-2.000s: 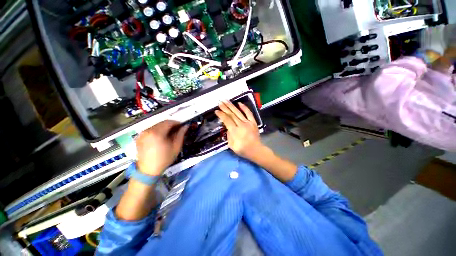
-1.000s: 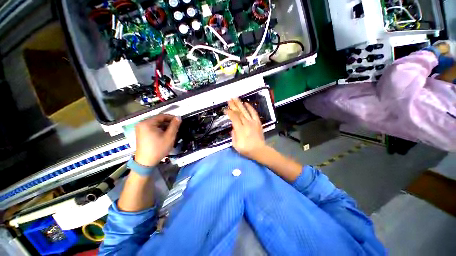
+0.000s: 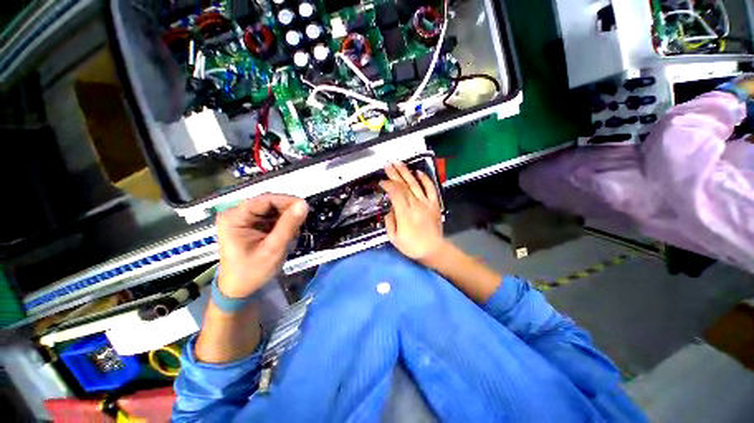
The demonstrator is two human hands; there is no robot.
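Observation:
The wiring box (image 3: 357, 243) is a narrow white compartment on the near side of the large housing, with dark wires inside and a thin black line around its rim. My left hand (image 3: 258, 240) is at the box's left end, thumb and fingertips close together near the rim; whether something thin is between them cannot be told. My right hand (image 3: 413, 213) lies palm down over the right part of the box, fingers on the far rim and inside edge, holding nothing visible. The inverter housing (image 3: 331, 162) behind is open, with a green circuit board (image 3: 318, 120) and silver-white capacitors (image 3: 299, 35).
A blue-grey rail (image 3: 124, 268) runs at the left. Below it are a blue screw bin (image 3: 97, 363), a yellow tape roll (image 3: 165, 361) and a red-pink object (image 3: 78, 411). At the right, a person in a pink sleeve (image 3: 661, 165) stands by another open unit (image 3: 608, 49).
The view has shifted slightly. My left hand has opened its thumb a little and turned at the box's left end. My right hand stays on the box's right part.

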